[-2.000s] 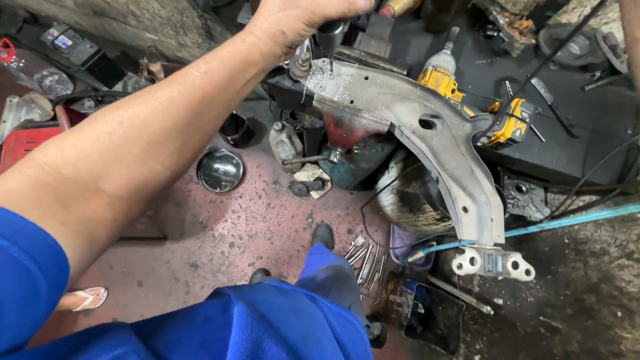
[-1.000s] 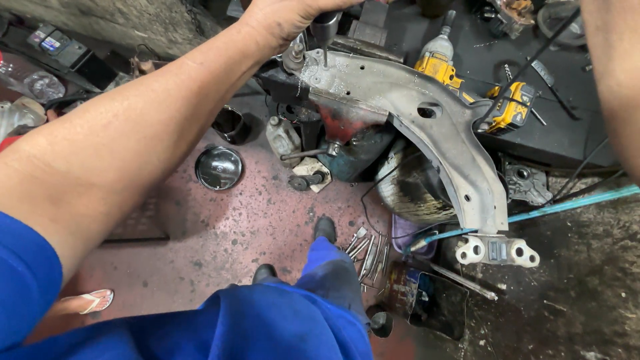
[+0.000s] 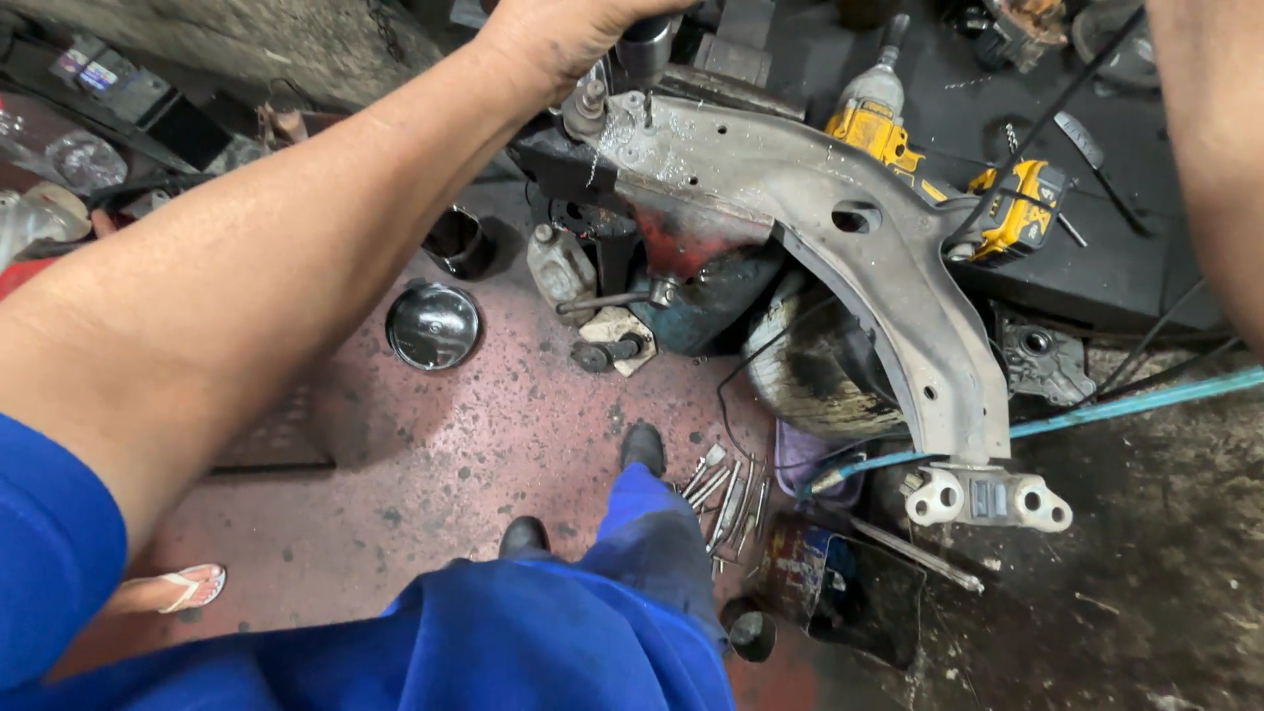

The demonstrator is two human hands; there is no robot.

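Observation:
A stamped steel suspension control arm [image 3: 790,178] lies over a bench vise with a red body [image 3: 681,237]. Its ball joint [image 3: 590,104] is at the upper left end, its bushing bracket [image 3: 987,499] at the lower right end. Bright metal shavings dot the upper left end, where a thin drill bit [image 3: 648,109] stands upright on the metal below a dark chuck [image 3: 647,47]. My left hand [image 3: 573,35] reaches to the top edge, right beside this chuck; its fingers are cut off, so its grip is hidden. At the right edge only my right forearm shows, its hand out of view.
A yellow cordless impact wrench [image 3: 874,128] and a yellow battery [image 3: 1027,207] lie on the dark bench behind the control arm. A cable and a teal hose [image 3: 1136,400] cross at right. On the floor are a black round pan [image 3: 433,326], a plastic bottle [image 3: 561,265] and several wrenches [image 3: 731,504].
My right forearm shows more at the right edge than two seconds ago. My left hand remains near the chuck, and the control arm stays on the vise.

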